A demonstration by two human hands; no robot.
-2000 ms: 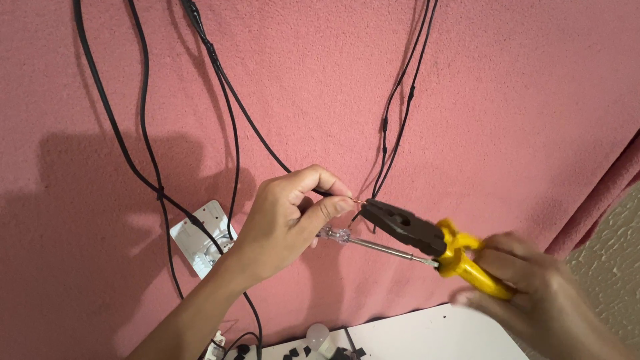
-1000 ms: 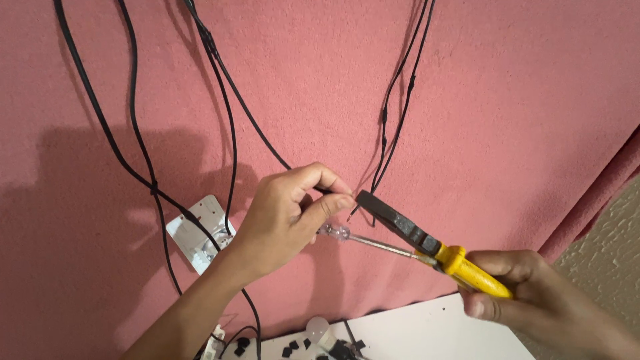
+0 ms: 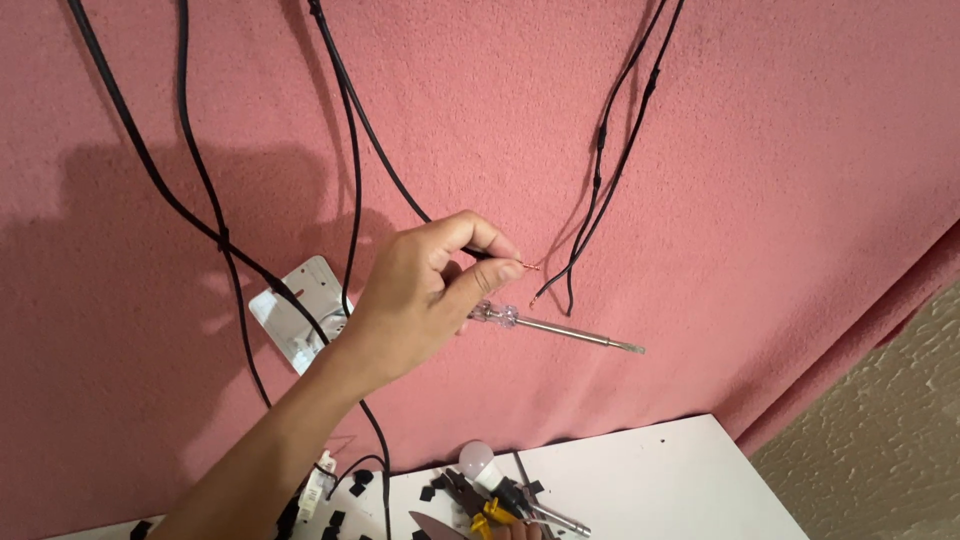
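My left hand (image 3: 439,292) pinches a black insulated wire between thumb and forefinger, its bare twisted copper end (image 3: 530,267) sticking out to the right. The same hand holds a screwdriver with a clear handle (image 3: 504,315), its metal shaft pointing right. At the bottom edge, only the fingers of my right hand (image 3: 519,531) show, at the yellow handles of the combination pliers (image 3: 480,514) lying on the white surface; whether they still grip them cannot be told. Two black wires (image 3: 600,202) hang to the right of my left hand, one with bare copper at its tip.
A white plate (image 3: 300,300) hangs behind my left forearm among black cables (image 3: 169,196) against pink fabric. On the white tabletop (image 3: 645,472) lie a light bulb (image 3: 477,459) in a black holder, a knife blade (image 3: 436,526), a metal-shafted tool (image 3: 561,519) and black scraps (image 3: 427,493).
My right hand has moved with the pliers from beside the copper wire end down to the white surface. My left hand keeps the wire and screwdriver in about the same place.
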